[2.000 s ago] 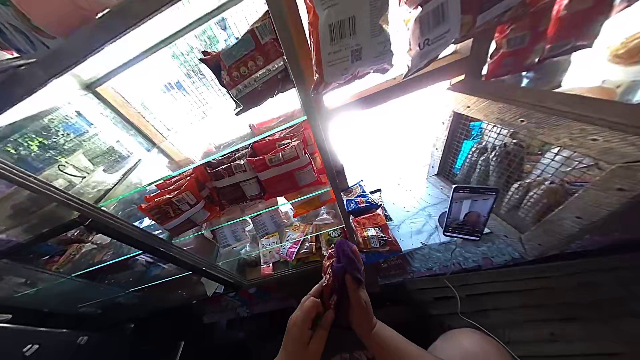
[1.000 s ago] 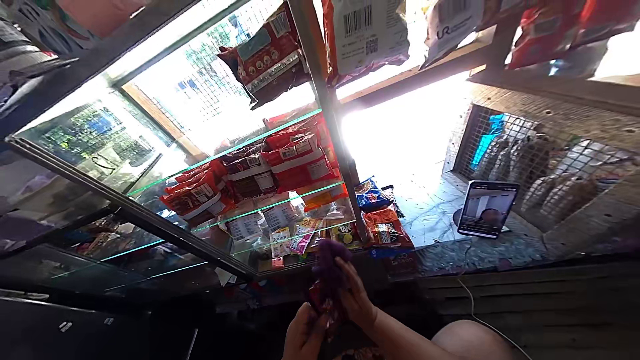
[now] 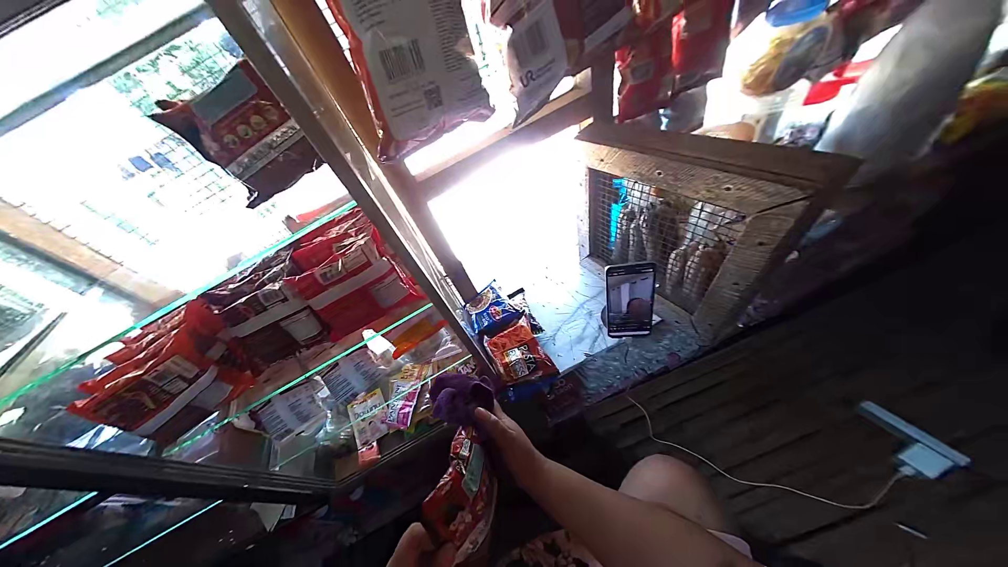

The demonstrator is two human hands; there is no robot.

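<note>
My right hand (image 3: pixel 508 441) holds a bunched purple cloth (image 3: pixel 461 399) in front of the glass display case. Below it, near the bottom edge of the view, my left hand (image 3: pixel 421 547) grips a red snack packet (image 3: pixel 465 496). The packet stretches up from my left fingers to just beneath the cloth; whether the two touch cannot be told. Red and orange snack packets (image 3: pixel 516 354) lie beyond my right hand on the counter, with a blue packet (image 3: pixel 492 309) behind them.
A phone (image 3: pixel 630 299) stands upright on the counter by a wood-framed mesh panel (image 3: pixel 685 228). Packets (image 3: pixel 346 276) and sachets (image 3: pixel 368 417) fill the glass shelves at left. Large bags (image 3: pixel 425 71) hang overhead. A white cable (image 3: pixel 732 476) runs to a power strip (image 3: pixel 917 441) on the dark planks.
My hands have moved apart, and the red packet now shows stretched between my left hand and the cloth. The view has shifted.
</note>
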